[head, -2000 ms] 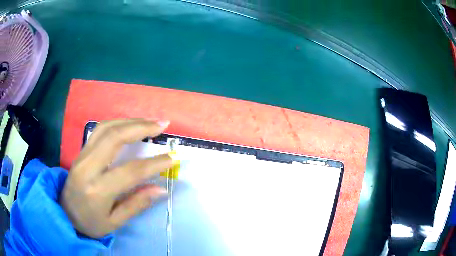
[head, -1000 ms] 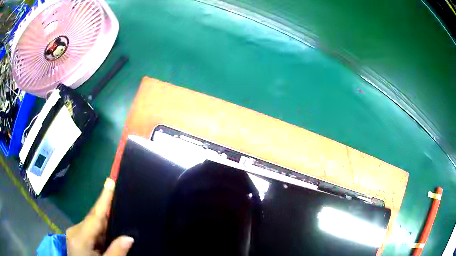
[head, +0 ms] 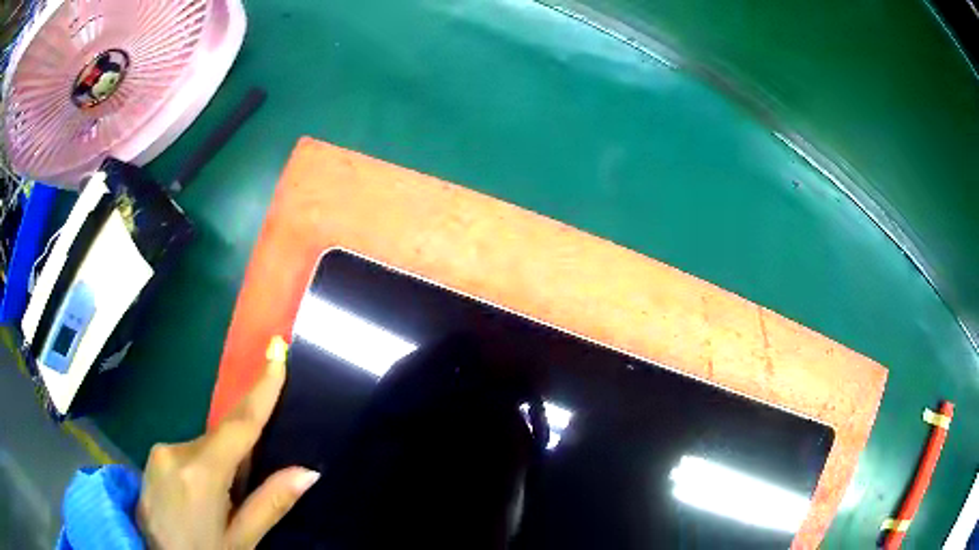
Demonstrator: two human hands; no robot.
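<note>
The glossy black LCD panel (head: 601,430) lies over the backlight unit, inside its thin frame, on the orange-red foam pad (head: 483,242). It covers the white surface, and its top edge follows the frame's top edge. Ceiling lights and a dark shape reflect in it. The panel's lower part is cut off by the picture's edge. My left hand (head: 220,467) is at the panel's left edge. The index finger, with a yellow finger cot, lies along the edge, and the thumb rests on the panel's face. My right hand is not in view.
A pink fan (head: 118,86) stands at the upper left. Below it are a dark box with a pale device (head: 70,328) with a small display, and a blue tray edge (head: 27,252). A red foam bar (head: 920,478) lies right of the pad on the green bench (head: 483,118).
The view has shifted. The black panel, absent over the backlight at first, then held below its top edge, now covers it up to the frame. My left index finger has moved up the left edge.
</note>
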